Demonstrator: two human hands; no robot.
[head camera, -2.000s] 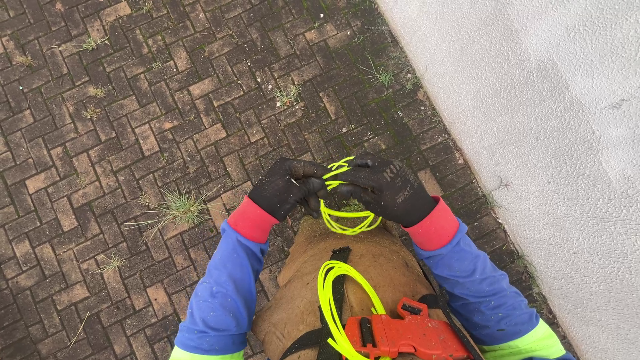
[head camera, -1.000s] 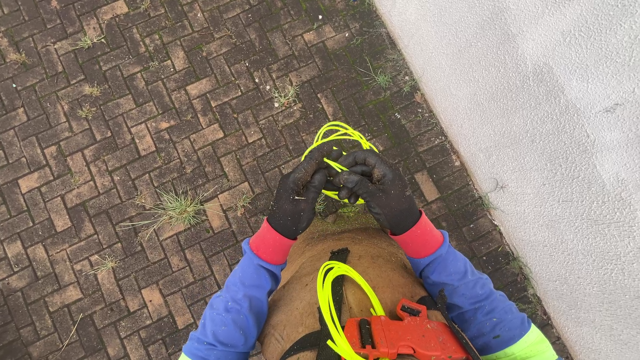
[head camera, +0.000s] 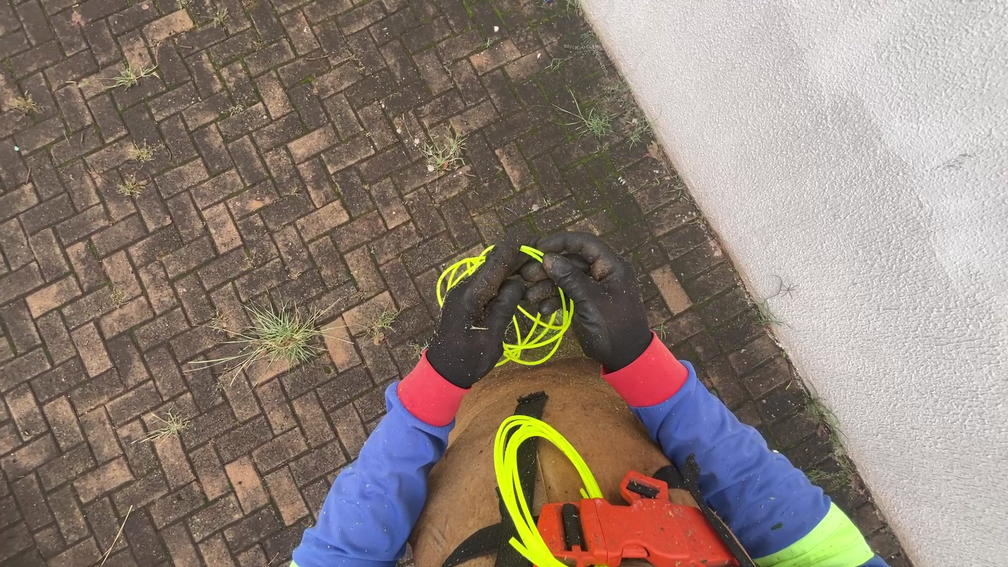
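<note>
A small coil of neon-yellow trimmer line (head camera: 539, 342) is held between my two hands, in front of the brown apron (head camera: 583, 394). My left hand (head camera: 480, 311), in a black glove, grips the coil's left side. In a matching glove, my right hand (head camera: 594, 295) pinches strands near the top with thumb and forefinger. Fingertips of both hands nearly meet, and some fingers are hidden behind the line. A second yellow coil (head camera: 508, 465) hangs at my waist beside an orange plastic buckle (head camera: 638, 531) on black straps.
Herringbone brick paving (head camera: 197, 260) spreads below, with grass tufts (head camera: 279, 335) growing from its joints. A textured pale wall (head camera: 850, 197) runs diagonally along the right side.
Two seconds ago my hands were spread wider, with the coil hanging below them. The coil stood above my hands one second ago; now it lies between and below them.
</note>
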